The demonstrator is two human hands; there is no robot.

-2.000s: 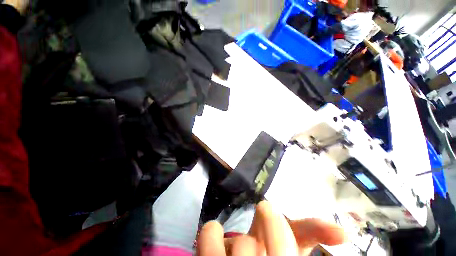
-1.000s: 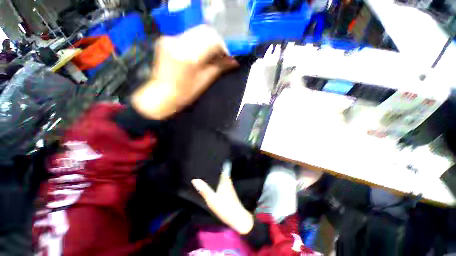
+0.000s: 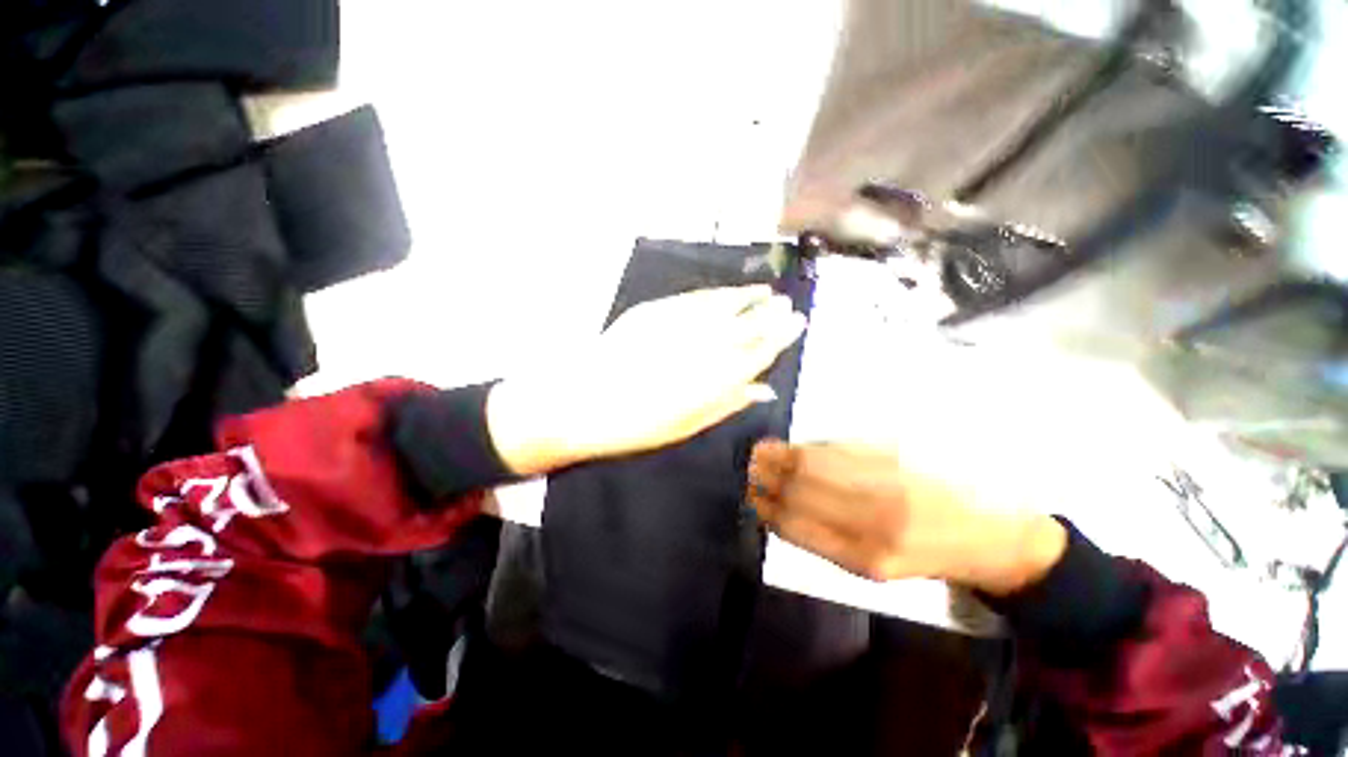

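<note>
A black fabric panel runs from the presser foot area down over the near edge of the white table. A small camouflage patch shows at its far end. My left hand lies flat on top of the panel, fingers pointing at the needle area and thumb apart. My right hand is at the panel's right edge, lower than the left, with its fingers curled onto that edge. The needle itself is too blurred to make out.
A heap of black pieces lies at the left, with one flat piece on the white table. The blurred sewing machine stands at upper right. A thin dark tool lies at right.
The view has swung down and closer to the sewing area. My left hand has come from the raised black fabric onto the panel. My right hand has moved to the panel's right edge.
</note>
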